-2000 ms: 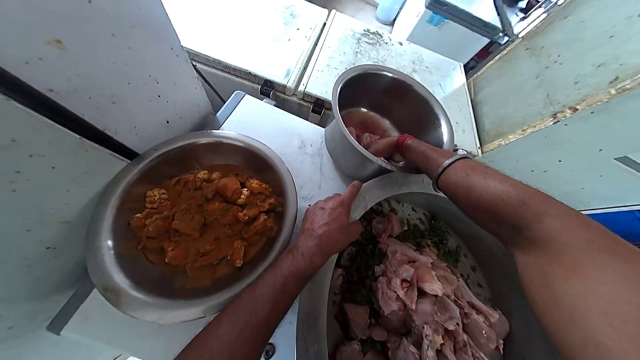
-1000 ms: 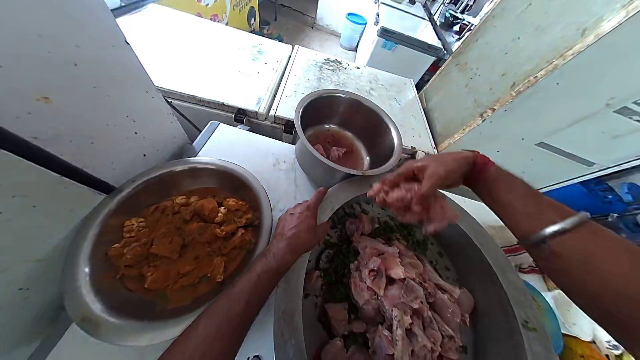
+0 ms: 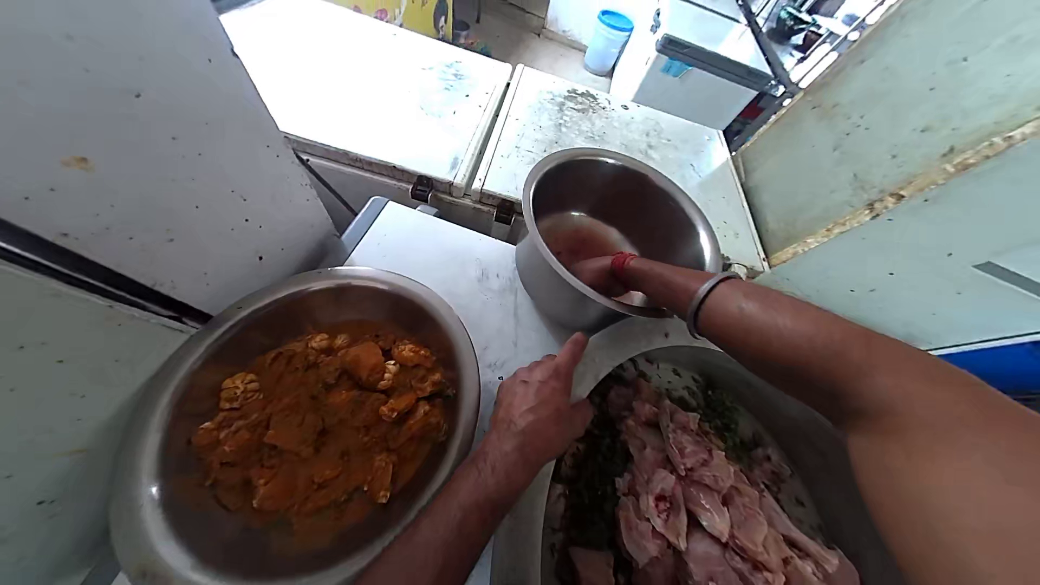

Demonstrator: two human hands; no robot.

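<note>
My right hand (image 3: pixel 600 275) reaches down into a deep steel pot (image 3: pixel 539 264) with reddish liquid at its bottom; its fingers are hidden, so what they hold cannot be told. A red thread and a metal bangle are on that arm. My left hand (image 3: pixel 538 402) rests at the rim of a large metal vessel (image 3: pixel 520 520), index finger pointing toward the pot, thumb over the rim. Inside that vessel, raw chicken pieces (image 3: pixel 691 496) are heaped over chopped green herbs (image 3: pixel 601 463). At the left, a wide steel bowl (image 3: pixel 467 349) contains orange-brown marinated pieces (image 3: pixel 317 422).
The vessels stand on a white surface (image 3: pixel 439 252). Beyond it are white chest-freezer lids (image 3: pixel 382 89) with hinges. Pale panels rise at the left (image 3: pixel 146 122) and right (image 3: pixel 910 154). A blue-lidded bucket (image 3: pixel 608 42) stands on the floor farther back.
A second ago my right hand held raw meat above the large vessel; now it is down inside the pot. My left hand has stayed at the large vessel's rim.
</note>
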